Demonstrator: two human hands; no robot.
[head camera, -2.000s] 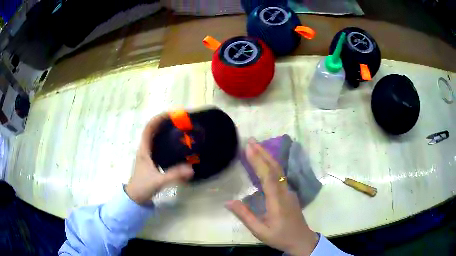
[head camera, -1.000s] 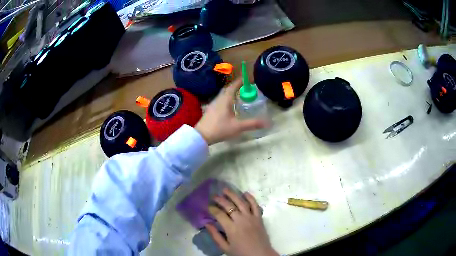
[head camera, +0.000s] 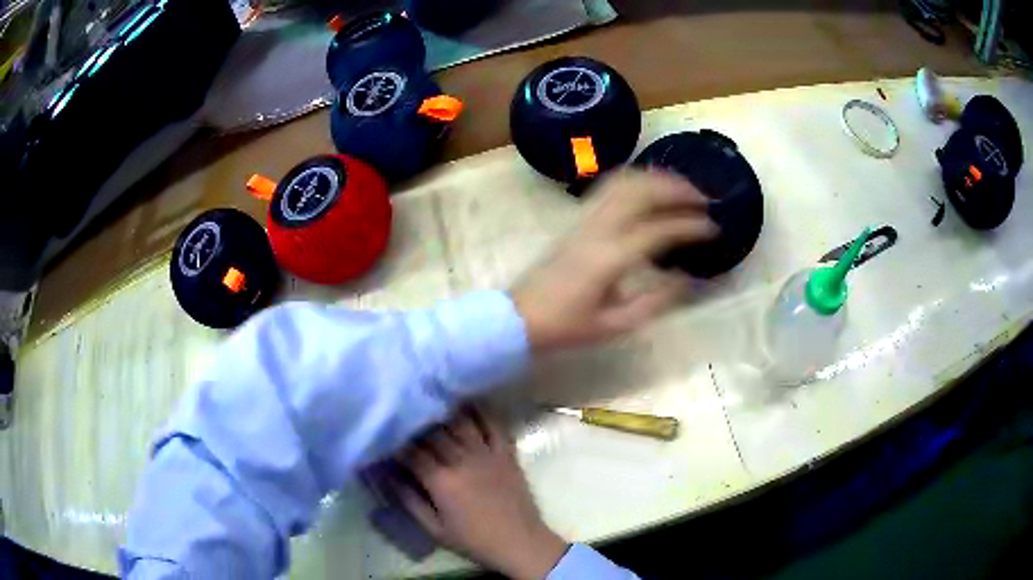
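A black speaker stands on the bench at upper centre-right. My left hand is blurred at its left side, fingers apart and overlapping it; I cannot tell if they touch. My right hand lies low at centre, palm down over the grey and purple cloth. Hand and left sleeve hide most of the cloth, and its grip is unclear. The clear bottle with a green nozzle stands at the right.
The awl lies right of my right hand. A red speaker, a black one, navy ones and another black one stand behind. Snips, a pale ring and more dark speakers are at right.
The bottle has moved from back centre to the right. My left hand has left it and moved right to the black speaker. My right hand stays over the cloth. The view has shifted.
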